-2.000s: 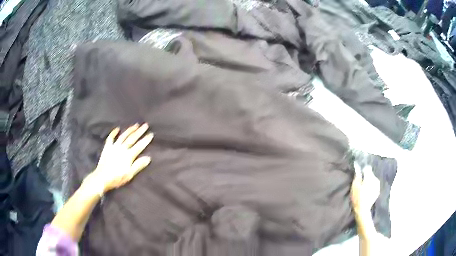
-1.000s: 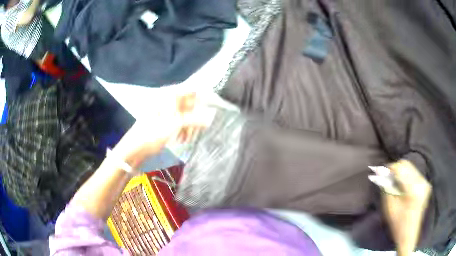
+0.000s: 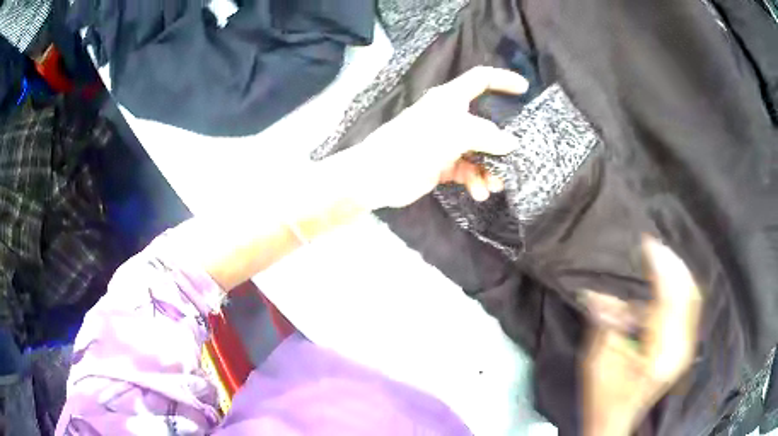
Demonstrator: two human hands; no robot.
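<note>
A coat lies with its dark brown lining [image 3: 648,128] up on the right side of the view. A speckled sleeve cuff [image 3: 554,153] lies over the lining. My left hand [image 3: 456,145] is at the cuff's left edge, with forefinger and thumb apart and the other fingers curled against the cloth; I cannot tell if they grip it. My right hand [image 3: 644,328] is blurred over the lining at lower right, thumb and a finger apart. A small dark spot shows in its palm; I cannot tell if it is a tool.
A navy garment [image 3: 230,77] lies on the white tabletop [image 3: 384,298] at upper left. Plaid cloth [image 3: 34,204] is at the far left, below the table. A red and yellow stool [image 3: 230,349] shows beside my purple-clad lap and sleeve.
My left hand and the speckled cuff have moved up and right onto the lining. My right hand has shifted slightly left; the white tips seen in it before are not visible now.
</note>
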